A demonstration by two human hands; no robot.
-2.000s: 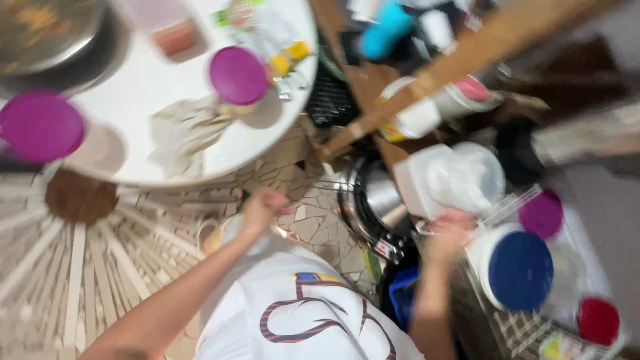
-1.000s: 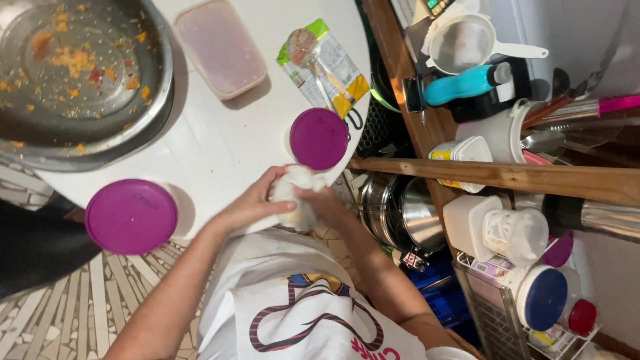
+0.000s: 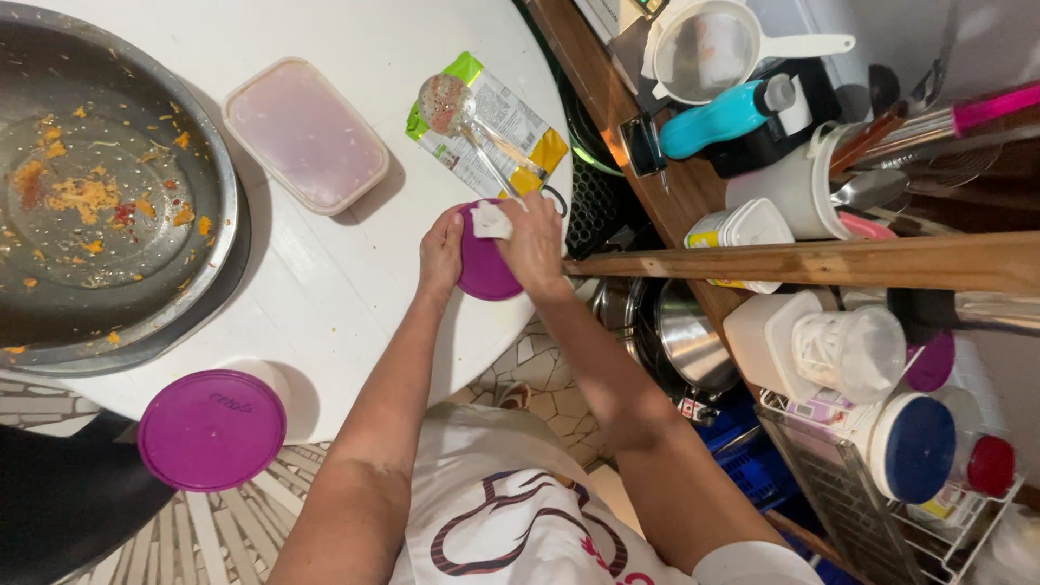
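A round container with a purple lid stands near the right edge of the white table. My left hand grips its left side, fingers against the lid's rim. A crumpled white cloth is in my right hand, pressed on the top of the lid. Just beyond lies a green and yellow packet with a metal ladle across it; the end of its handle is near my right hand. The container's body is mostly hidden under lid and hands.
At the left is a large metal pan with orange food scraps. A lidded rectangular plastic box and another purple-lidded container share the table. On the right, a wooden shelf holds a strainer, a turquoise bottle and tubs.
Both hands have moved from the table's near edge onto the purple-lidded container. The white cloth, bunched between both hands a second ago, is now on the lid under my right hand.
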